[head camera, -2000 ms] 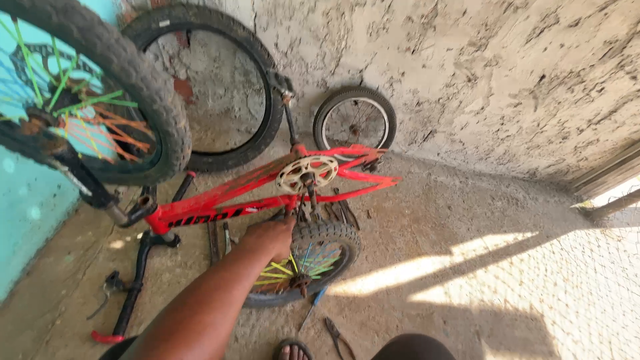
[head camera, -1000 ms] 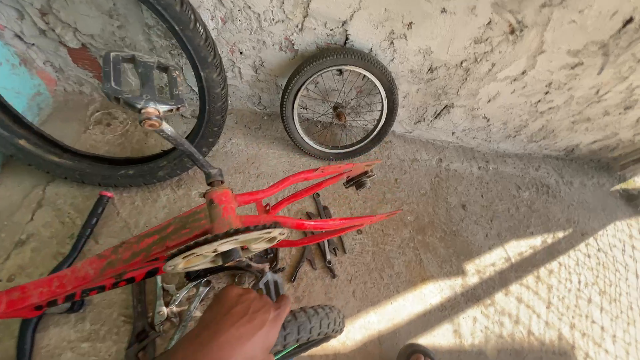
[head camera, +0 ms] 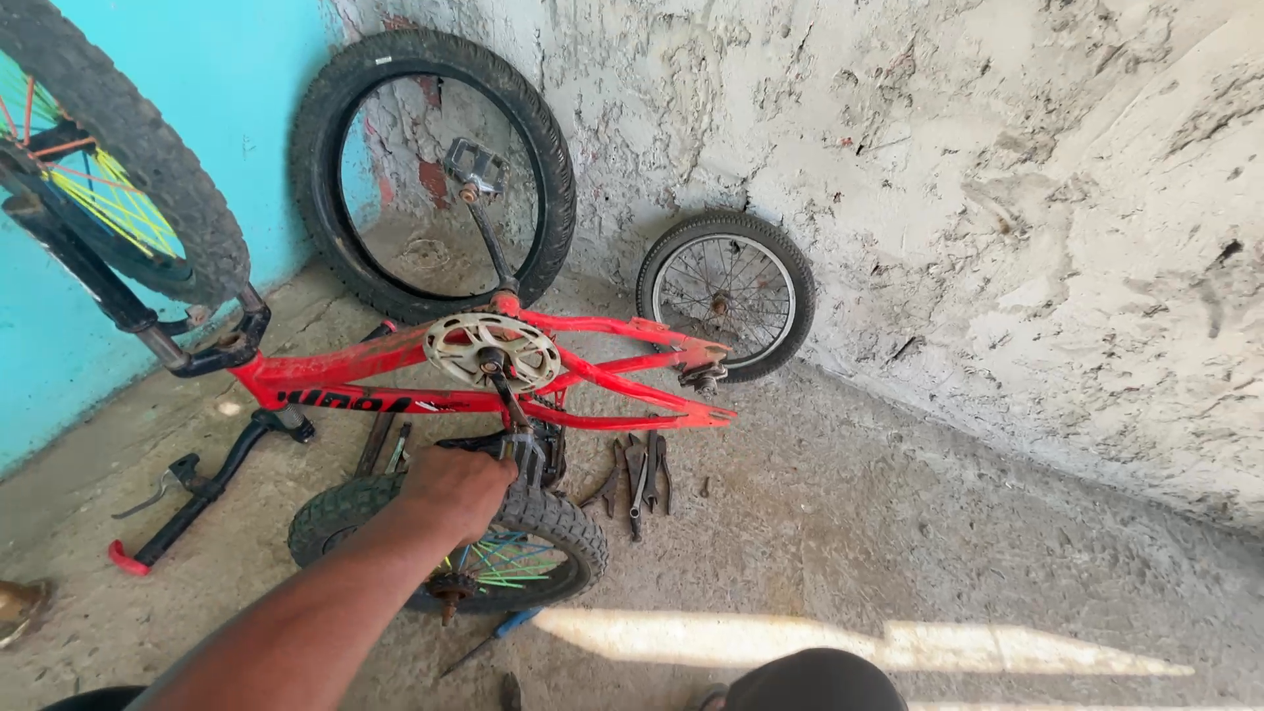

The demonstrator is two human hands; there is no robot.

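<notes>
My left hand (head camera: 459, 494) reaches in from the lower left, its fingers closed on the near bicycle pedal (head camera: 530, 460). The pedal hangs on a crank arm below the pale chainring (head camera: 492, 353). The red bicycle frame (head camera: 326, 380) stands upside down, and its rear fork ends hold no wheel. The opposite crank and pedal (head camera: 476, 166) point up. A wheel with colored spokes (head camera: 578, 533) lies on the floor just below my hand, partly hidden by my forearm. The front wheel (head camera: 188, 227) is at the upper left. My right hand is not in view.
A large black tire (head camera: 558, 188) and a small wheel (head camera: 800, 296) lean on the rough wall. Several hand tools (head camera: 637, 484) lie right of the floor wheel, and a blue-handled tool (head camera: 515, 622) lies below it. The handlebar (head camera: 212, 484) is at left, my knee (head camera: 815, 681) at bottom.
The near pedal and crank have turned relative to the frame, with my left hand staying by them. The view has shifted closer and then back out.
</notes>
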